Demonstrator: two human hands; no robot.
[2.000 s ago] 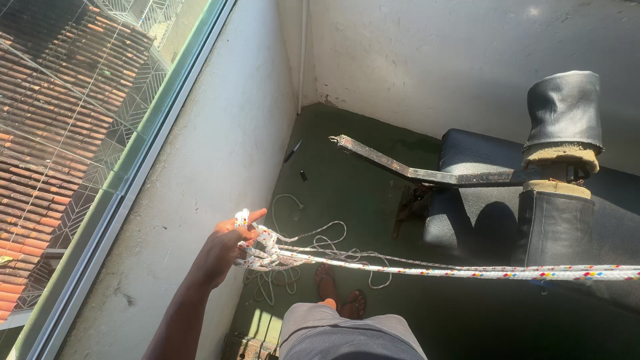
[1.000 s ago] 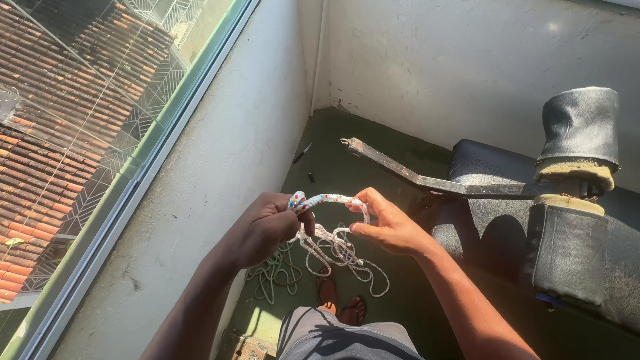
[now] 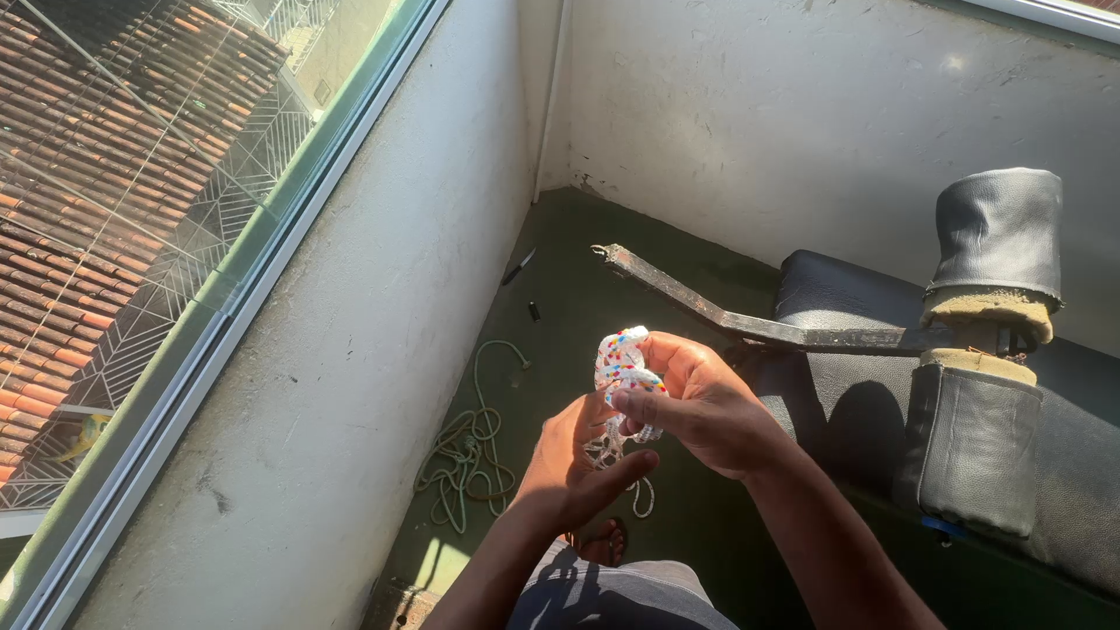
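Observation:
A white braided rope with coloured flecks [image 3: 623, 352] is bunched in loops between my two hands, above the green floor. My right hand [image 3: 700, 398] pinches the loops between thumb and fingers. Against the left side of the bunch rests my left hand [image 3: 582, 459], its thumb apart from its fingers; whether it grips any strand is unclear. A thin loop of cord hangs below the hands, and part of the rope is hidden behind them.
Green cord [image 3: 468, 451] lies tangled by the left wall. A knife [image 3: 519, 267] and a small black object [image 3: 534, 311] lie on the floor. At right, a bent metal bar [image 3: 744, 324] joins black padded rollers [image 3: 971, 446] over a padded bench [image 3: 840, 293]. A window frame [image 3: 262, 289] runs along the left.
Two seconds ago the rope stretched off to the right from my left hand; now it is bunched up. My right hand came into view, and the rope arc between my hands has become a compact bundle.

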